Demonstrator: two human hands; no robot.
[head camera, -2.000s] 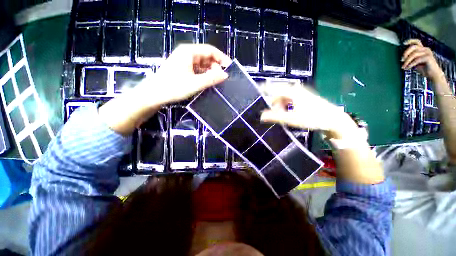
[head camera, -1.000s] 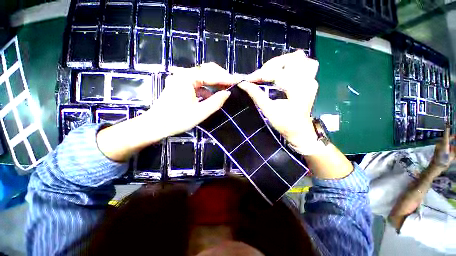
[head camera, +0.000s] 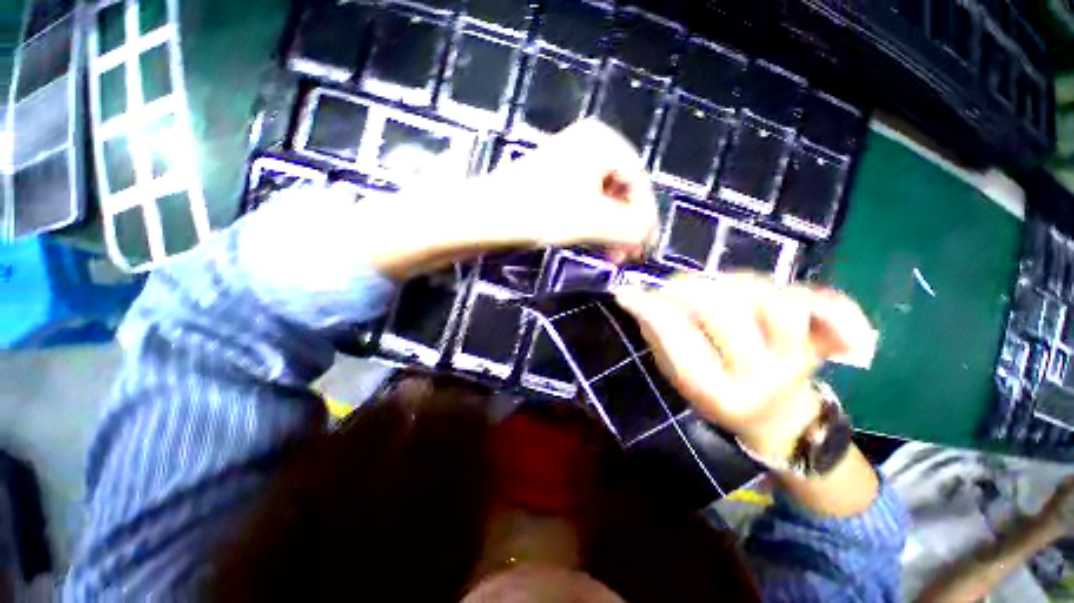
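The dark adhesive sheet, divided by white lines, hangs down from my right hand, which grips its upper edge. The sheet's lower part is over the near edge of the tray. My left hand is above the middle of the tray, fingers curled downward; whether it holds a piece cannot be seen. The black parts tray has rows of pockets with black rectangular panels and lies beneath both hands.
An empty white grid sheet and a grey filled sheet lie at the far left. More black trays stand at the back right. Green bench top shows at right. Another person's arm is at the lower right.
The view has turned, shifting the tray. My hands, together at the sheet's upper edge a second ago, are now apart; my left hand is off the sheet, which still hangs from my right.
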